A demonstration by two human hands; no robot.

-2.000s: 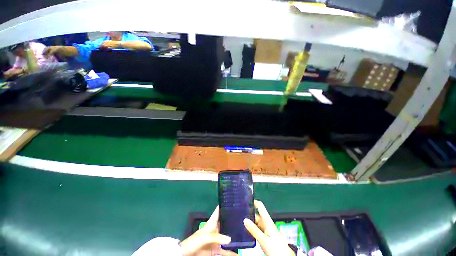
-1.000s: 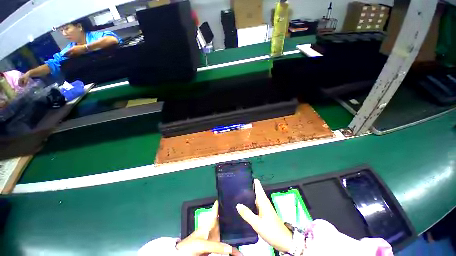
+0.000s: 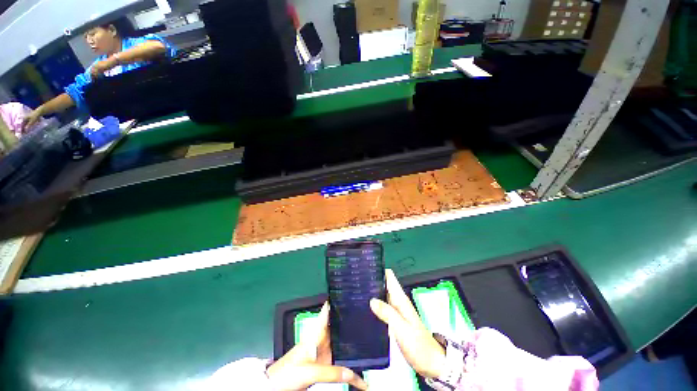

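A black smartphone (image 3: 357, 324) is held upright over the tray, its dark screen showing rows of small pale and green text. My left hand (image 3: 312, 360) holds its left side and lower edge. My right hand (image 3: 409, 332) holds its right side, with the thumb on the screen. The black phone tray (image 3: 500, 305) lies beneath. In it, phones with white, green-bordered screens show, one right of my right hand (image 3: 443, 309) and one partly behind my left hand (image 3: 306, 324). A dark phone (image 3: 562, 305) lies in the rightmost slot.
Stacked black trays (image 3: 344, 164) and blue pens (image 3: 351, 189) rest on a brown board (image 3: 367, 210) behind the green bench (image 3: 153, 321). A scuffed white post (image 3: 592, 107) stands at right. A person in blue (image 3: 115, 61) is at the far left.
The view has tilted down and turned since the earliest frame, showing more of the tray. The held phone's screen, nearly blank one second ago, now shows rows of text. Both hands keep their hold.
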